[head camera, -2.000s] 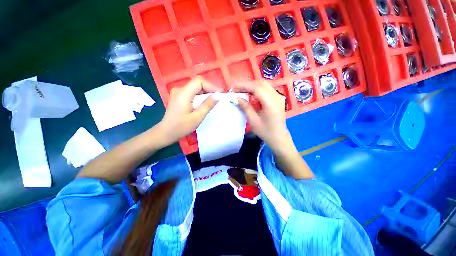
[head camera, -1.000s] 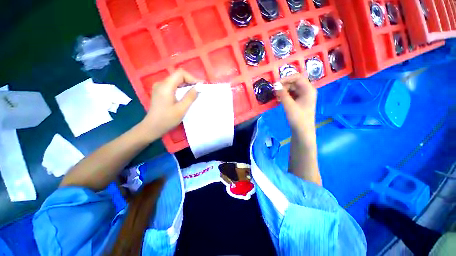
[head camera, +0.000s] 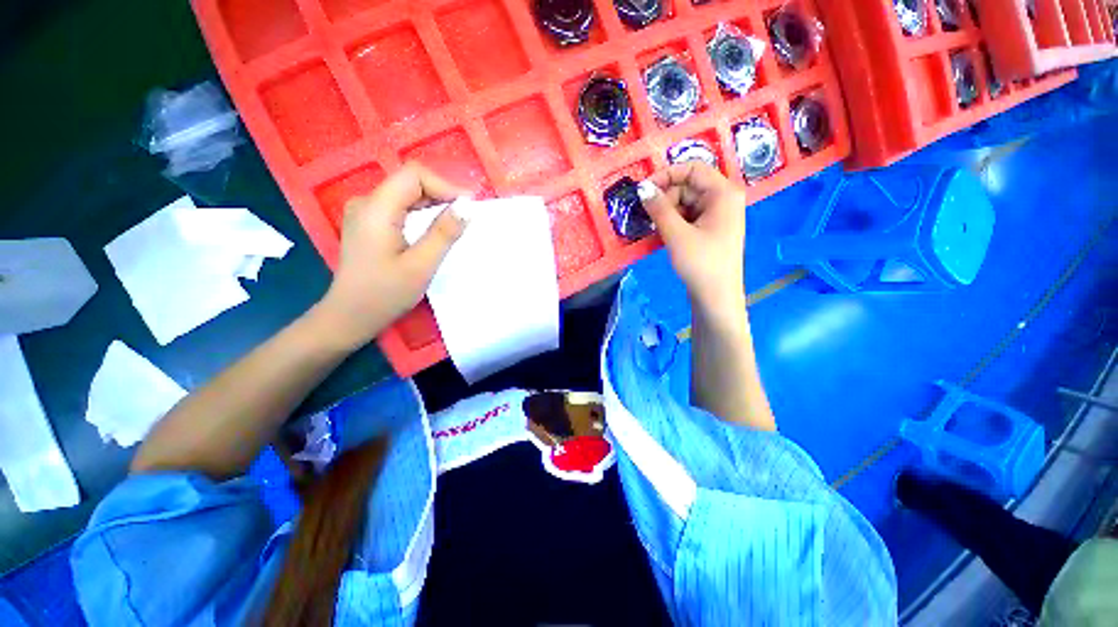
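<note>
My left hand (head camera: 390, 251) pinches a white sheet (head camera: 497, 288) by its upper left corner; the sheet hangs over the near edge of the red-orange tray (head camera: 411, 141). My right hand (head camera: 699, 221) is at the near row of the tray, thumb and forefinger together beside a dark round part (head camera: 629, 208) in its pocket. A small white piece (head camera: 647, 191) shows at the right fingertips; whether it is a label or a finger cot I cannot tell. More bagged round parts (head camera: 672, 90) sit in the right-hand pockets; the left pockets are empty.
Loose white papers (head camera: 184, 263), crumpled clear film (head camera: 194, 129), a whitish bottle or dispenser (head camera: 43, 284) and a white strip (head camera: 34, 429) lie left of the tray. More red-orange trays (head camera: 889, 92) stand right. Blue stools (head camera: 956, 227) are on the floor; a person's dark-clad limb (head camera: 981, 527) shows lower right.
My right hand has left the sheet and moved right to the dark part in the near row. My left hand still holds the sheet. The view has shifted, moving the tray left and up.
</note>
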